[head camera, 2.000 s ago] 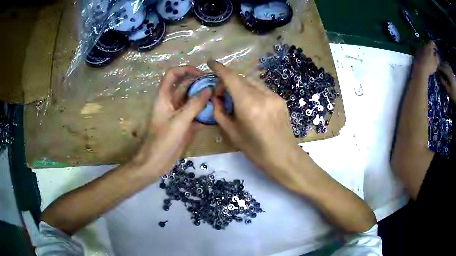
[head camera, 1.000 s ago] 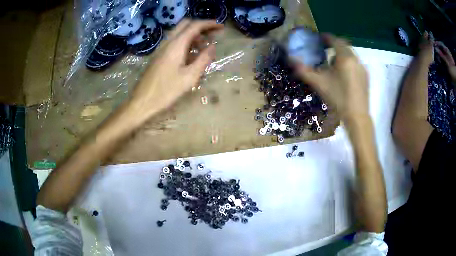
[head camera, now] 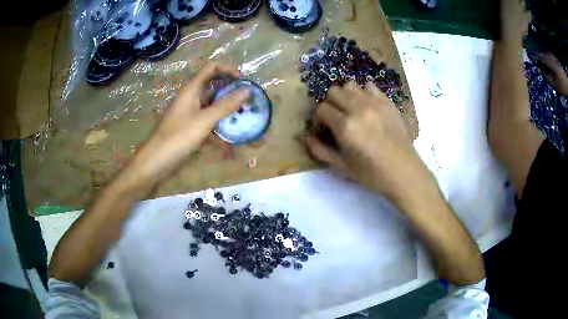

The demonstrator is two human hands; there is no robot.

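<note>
My left hand (head camera: 208,103) holds a round housing (head camera: 250,121) above the brown board, its pale blue-white inner face up, with the thumb on the face near a few dark spots. My right hand (head camera: 345,121) is at the lower left edge of the pile of small dark inserts (head camera: 349,62), its fingers bent; whether a piece is between them is hidden. A second heap of small dark parts with stems (head camera: 249,240) lies on the white sheet nearest me.
More housings (head camera: 296,11) lie along the top of the brown board (head camera: 124,168), several on clear plastic film (head camera: 180,59). Another person's arm (head camera: 514,124) is at the right beside a dark pile (head camera: 545,93). A small reddish scrap (head camera: 252,162) lies on the board.
A second ago my right hand held a round housing over the right pile; now a housing is in my left hand. My right hand has come down and left to the pile's edge. The view has shifted slightly.
</note>
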